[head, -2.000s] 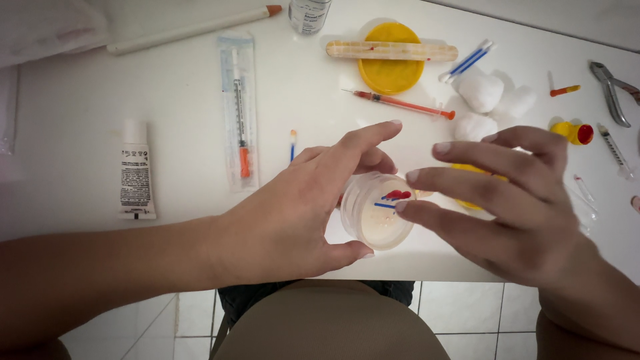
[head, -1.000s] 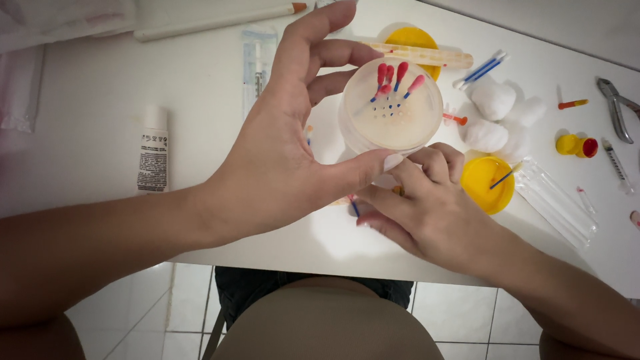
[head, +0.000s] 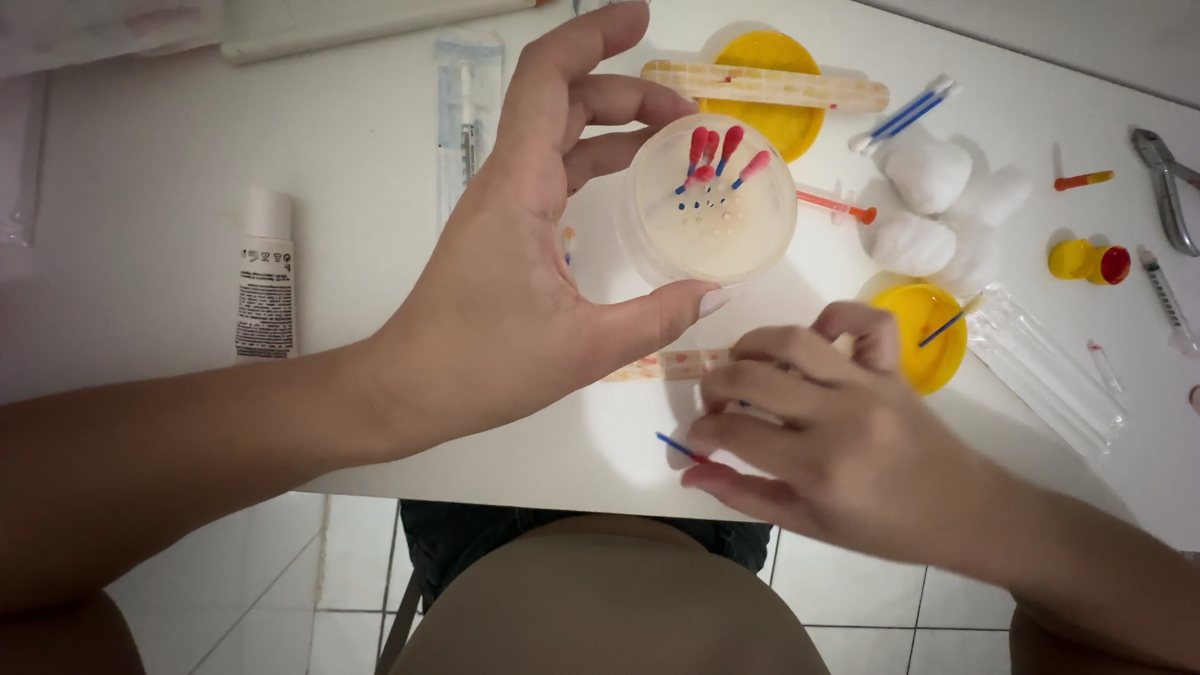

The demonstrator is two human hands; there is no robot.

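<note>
My left hand (head: 553, 225) holds a round translucent plastic container (head: 712, 239) between thumb and fingers, above the table. Several red-tipped swab pieces (head: 733, 148) on blue sticks stand in the small holes of its whitish face. Lower right of it, my right hand (head: 797, 412) has its fingers curled around a short blue stick (head: 677, 445) with a red end by the thumb and a finger. Beneath that hand, a patterned strip (head: 666, 366) is partly covered. A yellow lid (head: 905, 361) with a blue swab stick (head: 942, 328) lies just right of the right hand.
Behind the container, a patterned stick (head: 769, 84) crosses another yellow lid (head: 792, 136). Cotton balls (head: 928, 173), cotton swabs (head: 905, 114), small paint pots (head: 1071, 260), pliers (head: 1162, 187) and a syringe (head: 1164, 291) lie right. A white tube (head: 266, 291) and a packaged syringe (head: 468, 122) are left.
The container, low beside both hands two seconds ago, has been raised by my left hand. My right hand has moved down from the container's face and now has a red-ended blue stick at its fingertips.
</note>
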